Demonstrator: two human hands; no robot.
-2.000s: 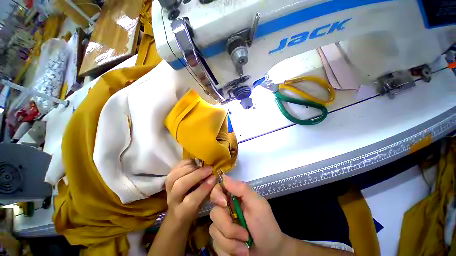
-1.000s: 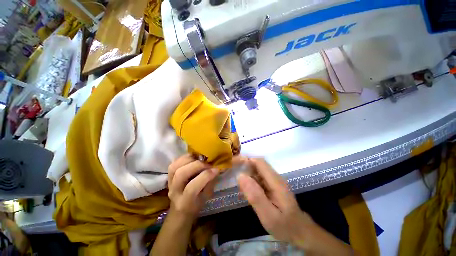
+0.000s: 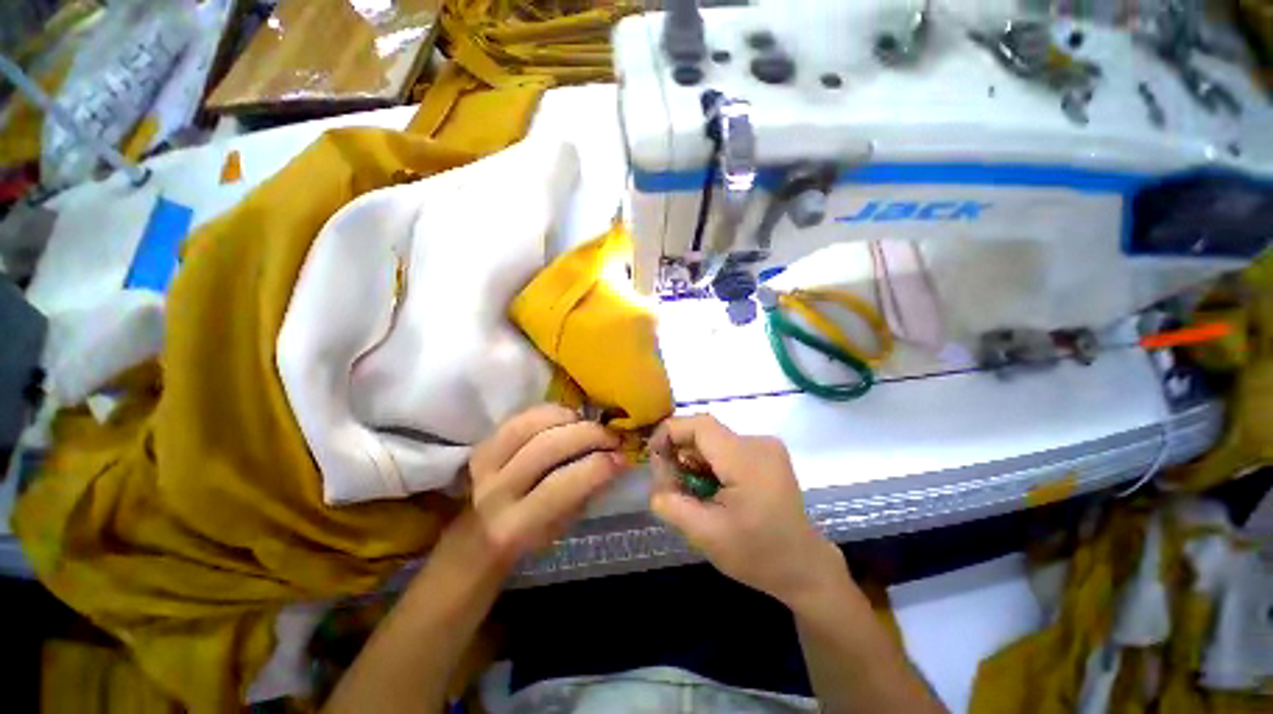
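Observation:
A short yellow folded piece (image 3: 603, 349) lies left of and below the needle area, on the white table near its front edge. My left hand (image 3: 547, 477) grips its lower end. My right hand (image 3: 733, 499) is closed around thread snips; their green grip (image 3: 700, 484) shows between the fingers, and their blades are mostly hidden near the yellow edge. The garment's mustard-yellow cloth (image 3: 231, 377) and white lining (image 3: 447, 321) are bunched to the left. The presser foot and needle (image 3: 680, 276) stand under the bright lamp, just above the folded piece.
The white sewing machine head (image 3: 1005, 223) spans the top right. Shears with yellow and green loops (image 3: 824, 356) lie right of the needle, beside pale pink pieces (image 3: 910, 296). The ruler-marked table edge (image 3: 977, 495) runs below. Yellow cloth (image 3: 1103, 628) hangs at lower right.
The view has shifted, showing more of the machine and table. My right hand, blurred and beside the piece a second ago, is now closed around the snips at the piece's lower end.

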